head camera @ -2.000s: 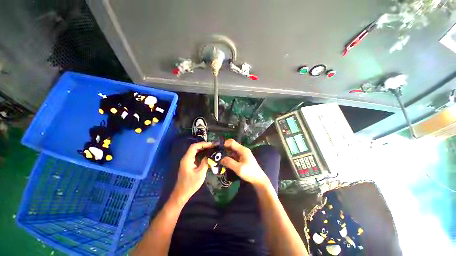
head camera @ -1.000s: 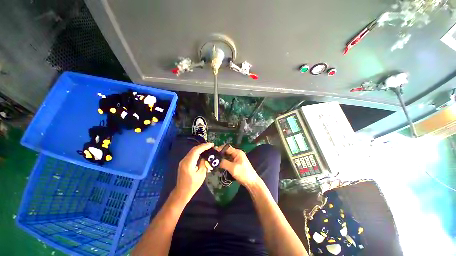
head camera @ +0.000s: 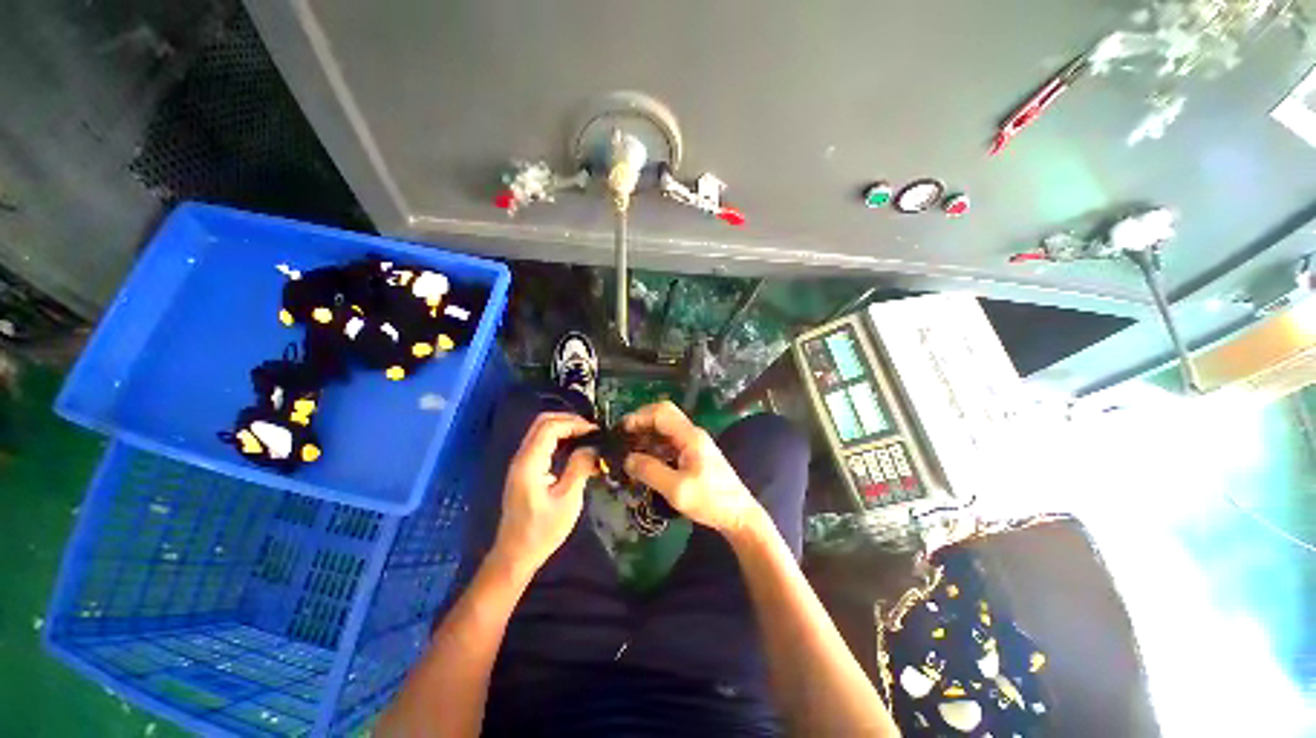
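A small black penguin plush (head camera: 615, 450) is held between both hands over the lap, below the tip of the filling nozzle (head camera: 624, 274). My left hand (head camera: 549, 483) grips its left side and my right hand (head camera: 683, 473) grips its right side. Fingers cover most of it; a small bit of yellow shows. I cannot tell how full it is. The nozzle points down toward the lap and nothing is on it.
A blue tray (head camera: 137, 353) at left holds several penguin skins and rests on a blue mesh basket (head camera: 217, 577). The digital scale (head camera: 866, 411) stands right of the knees. A dark container (head camera: 1090, 620) holding penguins is at lower right. The grey machine panel (head camera: 476, 87) is in front.
The penguin has been turned in the hands; its white-ringed eyes, seen a second ago, are now out of sight. Both hands have stayed over the lap, gripping it.
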